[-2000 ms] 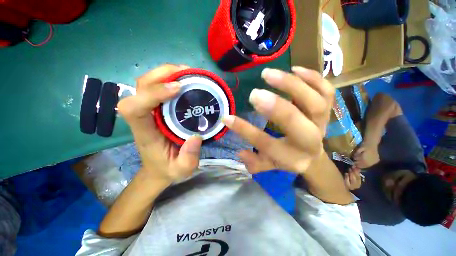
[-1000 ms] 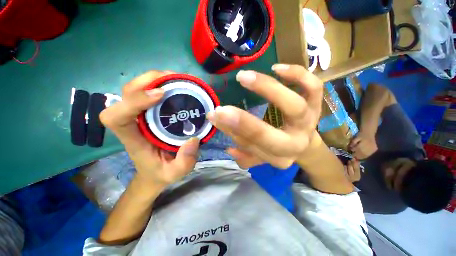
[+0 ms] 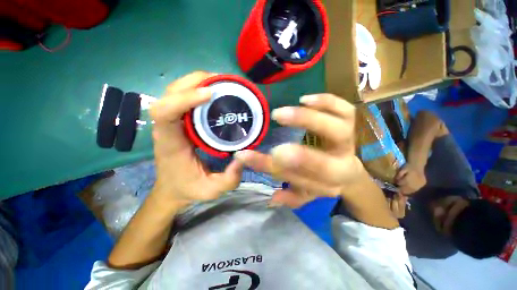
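Observation:
My left hand [image 3: 184, 141] holds a red fabric-covered speaker body [image 3: 193, 131] with its end facing up at me. A round end cap [image 3: 231, 119] with a black centre, white logo and pale ring sits in that end. My right hand [image 3: 317, 153] is at the speaker's right side, fingers spread, with a fingertip at the lower rim near my left thumb. A second red speaker body [image 3: 252, 50] stands on the bench beyond, its open end showing a dark cavity with white and blue bits.
Two black pads [image 3: 119, 119] lie on the green bench [image 3: 51, 141]. Red bodies [image 3: 54, 14] are at the far left. A cardboard tray [image 3: 343, 56] at the right holds a dark blue speaker unit [image 3: 414, 20], white discs [image 3: 365, 54] and a black ring. Another person [image 3: 448, 198] is at the right.
My right hand's fingertip has moved from the cap's right edge down to the speaker's lower rim. My left thumb has moved off the cap's face to the rim. The camera view has shifted slightly.

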